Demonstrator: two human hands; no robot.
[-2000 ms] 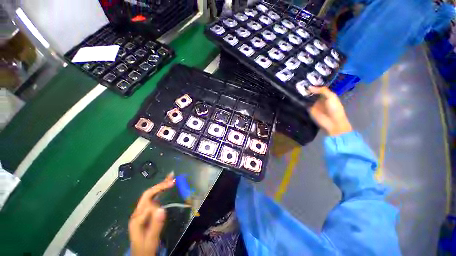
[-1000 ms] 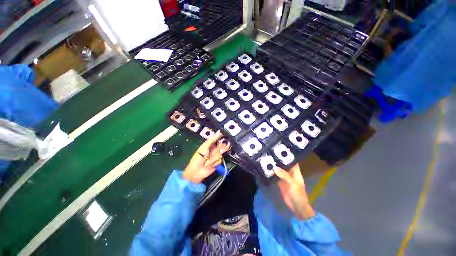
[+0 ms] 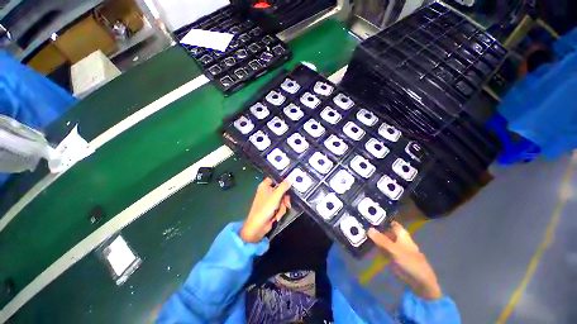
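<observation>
A black component tray (image 3: 314, 196) lies in front of me, its pockets holding many silvery watch cases (image 3: 321, 162) with dark round centres. My left hand (image 3: 267, 210) grips the tray's near left edge, thumb on top. My right hand (image 3: 400, 248) grips its near right corner. A pinkish edge shows under the tray's left corner, and what lies beneath is mostly hidden. Two small black housings (image 3: 204, 175) sit on the dark green bench left of my left hand.
A stack of black trays (image 3: 436, 60) stands at the right rear. Another tray with a paper sheet (image 3: 207, 40) lies on the green conveyor (image 3: 158, 149). A clear zip bag (image 3: 120, 258) is at lower left. Blue-sleeved people are at both sides.
The filled tray has come from the right stack to the bench in front of me, over the partly filled tray. My left hand has joined my right on its edge.
</observation>
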